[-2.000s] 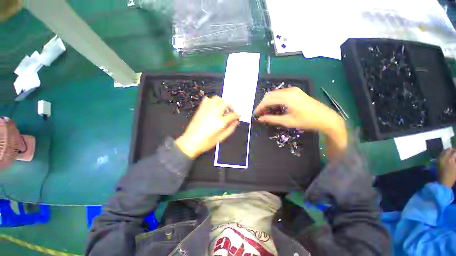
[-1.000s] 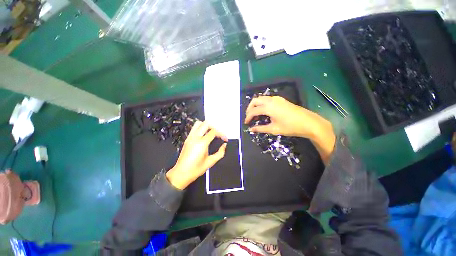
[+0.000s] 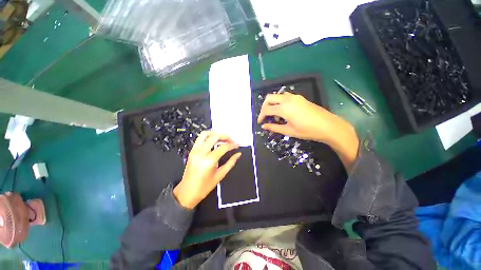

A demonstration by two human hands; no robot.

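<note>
The near black parts tray (image 3: 158, 200) lies in front of me. A white strip (image 3: 231, 100) crosses its middle, its far end beyond the tray's far rim. Its near end is a black rectangle with a thin white border (image 3: 238, 182). My left hand (image 3: 205, 163) rests at the strip's left edge, thumb and fingers apart over the black rectangle's top; whether a tiny part is at the fingertips cannot be told. My right hand (image 3: 295, 118) is over the right pile of small black parts (image 3: 292, 150), fingers curled, fingertips at the pile. Another pile (image 3: 176, 129) lies left.
Tweezers (image 3: 354, 97) lie right of the tray. A second parts tray (image 3: 395, 95) is at the far right, clear plastic trays (image 3: 174, 37) and white sheets (image 3: 311, 21) beyond. A pale post (image 3: 53, 103), pink fan (image 3: 15, 219) and white plug (image 3: 40, 170) are left. A blue sleeve (image 3: 459, 227) shows right.
The right hand has moved from beside the strip to the right pile. The left hand's thumb and fingers have spread, and it sits lower on the strip. The view has shifted.
</note>
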